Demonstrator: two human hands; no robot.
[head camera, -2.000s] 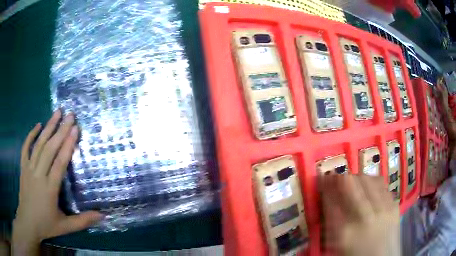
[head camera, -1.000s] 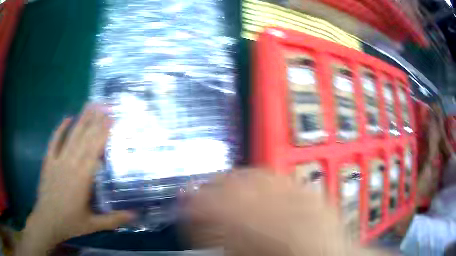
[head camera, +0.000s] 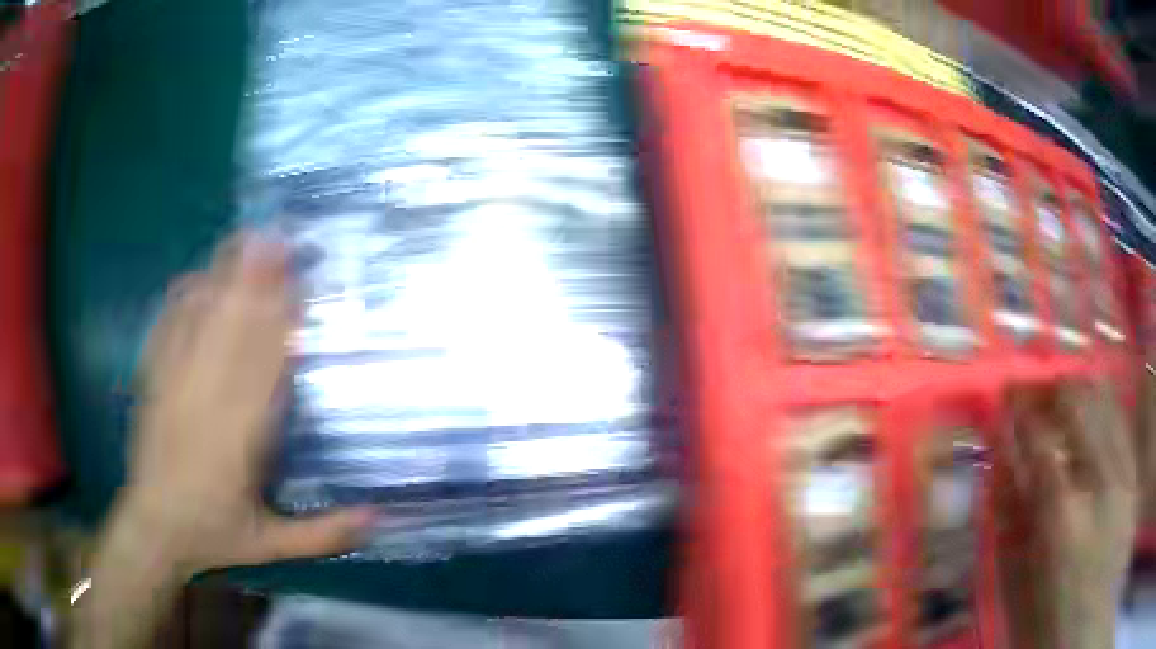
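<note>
The wide lens tray under shiny clear plastic (head camera: 469, 292) lies in front of me, blurred and glaring. My left hand (head camera: 222, 406) lies flat along its left edge, fingers pointing up and thumb over the lower left corner. The red foam tray (head camera: 716, 368) is right of it, with gold phone bodies (head camera: 818, 228) in pockets in two rows. My right hand (head camera: 1071, 475) is blurred over the lower row towards the right; whether it holds a small lens cannot be seen.
A yellow sticker sheet (head camera: 811, 25) lies beyond the foam tray. Another red tray (head camera: 25, 279) stands at the far left edge. The dark green bench (head camera: 146, 190) shows between it and the plastic. A pale strip (head camera: 469, 631) runs along the near edge.
My right hand went from the near phones to the lens tray's lower right corner, then back over the foam tray, further right. The left hand stays at the tray edge. The view has shifted.
</note>
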